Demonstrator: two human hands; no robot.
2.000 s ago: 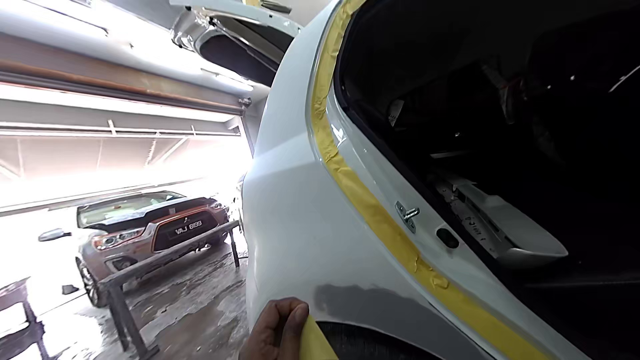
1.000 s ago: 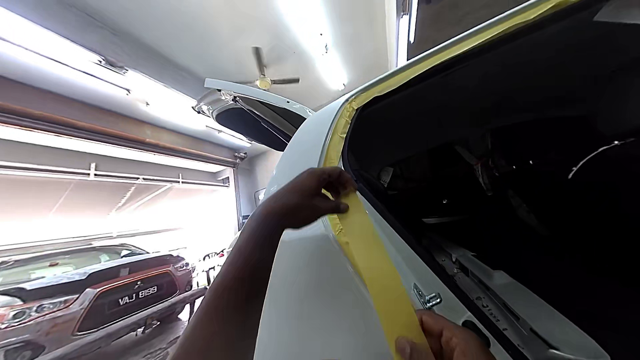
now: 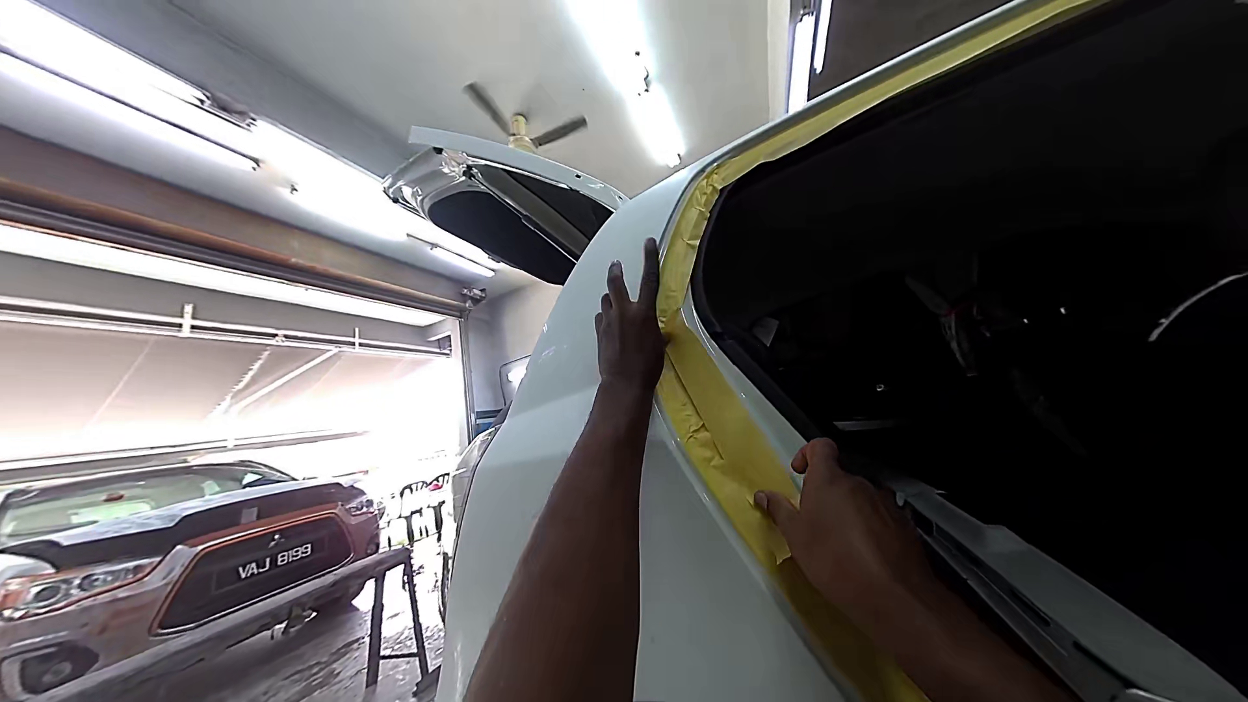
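Observation:
Yellow masking tape point(image 3: 687, 234) runs along the edge of the dark rear door opening point(image 3: 936, 292) of a white car body point(image 3: 546, 468). My left hand point(image 3: 632, 327) lies against the body panel with fingers spread, its thumb side at the tape's edge. A wider, smoother strip of yellow tape point(image 3: 731, 419) lies over the crinkled tape below it. My right hand point(image 3: 838, 517) grips this strip lower down, thumb and fingers at its two edges. The strip's lower end is partly hidden by my right forearm.
The raised tailgate point(image 3: 517, 195) juts out at the car's rear, under a ceiling fan point(image 3: 520, 132). At the lower left another car point(image 3: 234, 556) is parked behind a metal stand point(image 3: 390, 585). A grey trim piece point(image 3: 1014, 565) shows inside the opening.
My left hand has let go of the tape strip's upper end and now rests flat beside it. The strip lies closer along the frame. My view has swung upward since the earliest frame.

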